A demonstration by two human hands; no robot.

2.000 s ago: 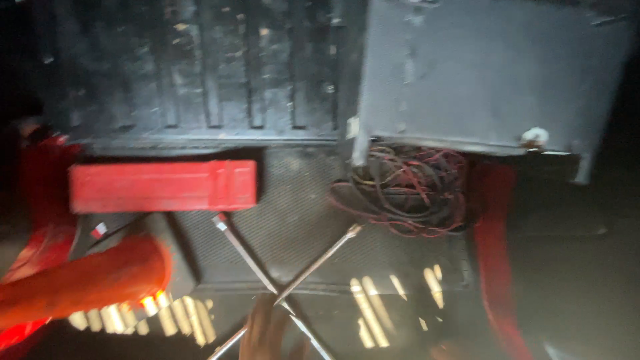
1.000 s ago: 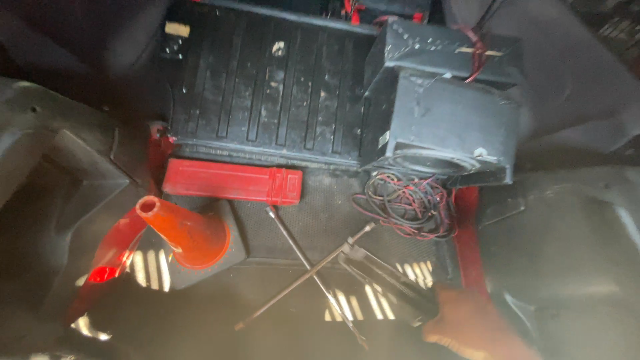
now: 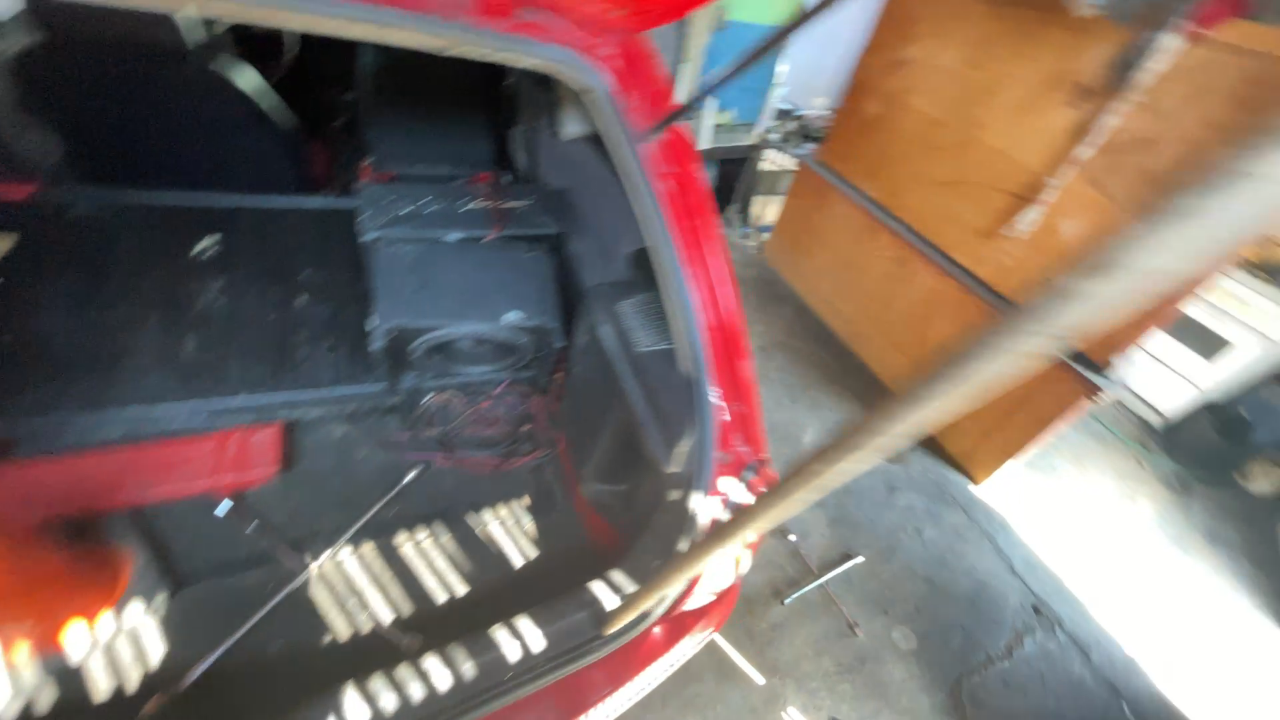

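Observation:
Neither of my hands is in view. In the open boot of a red car, a long thin metal rod lies slantwise, crossing a second, fainter rod. Left of them are a long red case and a blurred orange traffic cone. A dark speaker box stands farther in, with a heap of red and black cables before it. A pale, blurred pole runs from the upper right down across the boot's right edge; what holds it, if anything, is not visible.
The boot's rubber-sealed frame curves down to the red bumper. On the concrete floor to the right lie crossed metal rods. Beyond stands a large brown wooden panel, with white equipment at far right.
The view has swung right, out past the boot's edge. A hand seen at the boot's lower right a second ago is out of view. The pale pole now crosses the picture.

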